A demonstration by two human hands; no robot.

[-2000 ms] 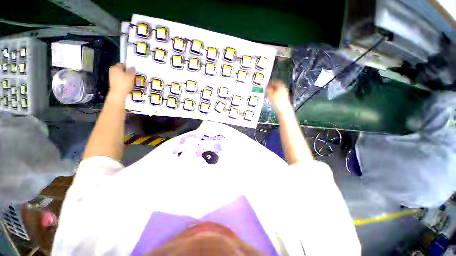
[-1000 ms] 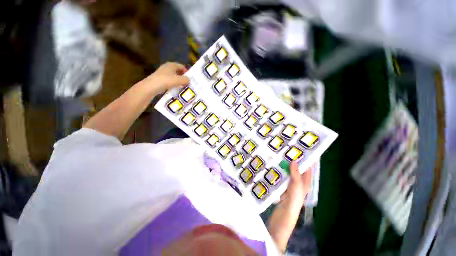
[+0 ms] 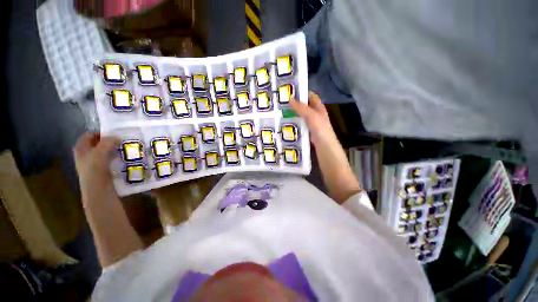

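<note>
A large white parts tray (image 3: 177,122) is held up in front of my body, above the floor. Its pockets hold rows of square yellow-and-black units (image 3: 161,147) with pale faces. My left hand (image 3: 97,154) grips the tray's left edge near the lower corner; its fingertips are blurred. My right hand (image 3: 314,118) grips the right edge, with the thumb on the tray face beside a small green marker (image 3: 289,112). The fingers under the tray are hidden.
A second tray of dark units (image 3: 420,206) lies at the right, with a tray of coloured strips (image 3: 491,203) beyond it. An empty-looking pocketed white tray (image 3: 69,50) is at the upper left. Yellow-black floor tape (image 3: 253,22) and a person's grey clothing (image 3: 436,71) are ahead.
The view has turned away from the green bench. The tray, tilted diagonally one second ago, is now nearly level across my front. Both hands still hold it.
</note>
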